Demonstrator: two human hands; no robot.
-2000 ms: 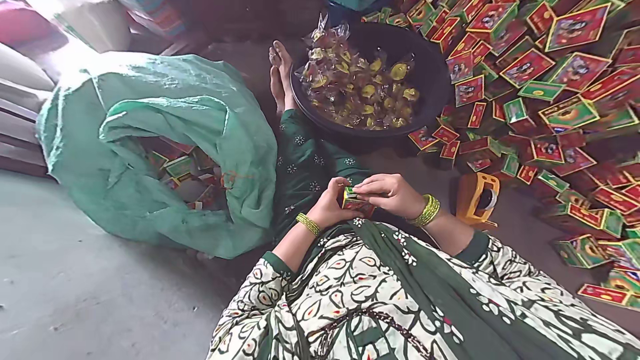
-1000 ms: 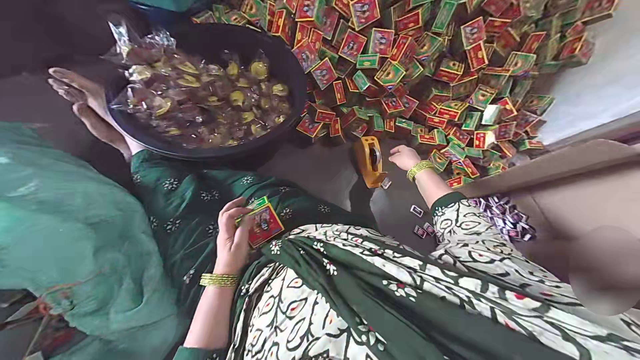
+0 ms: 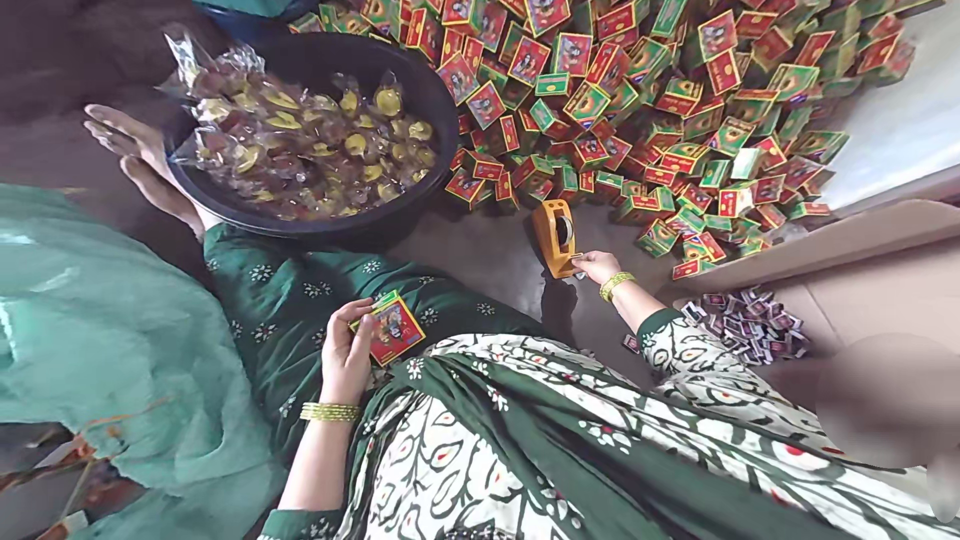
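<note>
My left hand point(image 3: 351, 349) holds a small red and green printed cardboard box point(image 3: 397, 330) above my lap, thumb on its face. Off to the right, my right hand point(image 3: 596, 266) has its fingertips at the front end of a yellow tape dispenser point(image 3: 556, 238) that stands on the floor with a roll in it. The thumb and forefinger are pinched together there; whether a piece of tape is between them is too small to tell. A black tub point(image 3: 442, 112) of small clear plastic packets with yellow and dark contents point(image 3: 315, 142) stands beyond my legs.
A large heap of red and green boxes point(image 3: 592, 97) covers the floor beyond the dispenser. Small dark and white pieces point(image 3: 750, 326) lie in a pile at the right, beside a brown raised edge point(image 3: 825, 247). A green cloth sack point(image 3: 135, 337) stands at the left.
Two seconds ago both hands were together at the box over my lap. My right hand has since left it and moved to the dispenser. The view has swung to the right.
</note>
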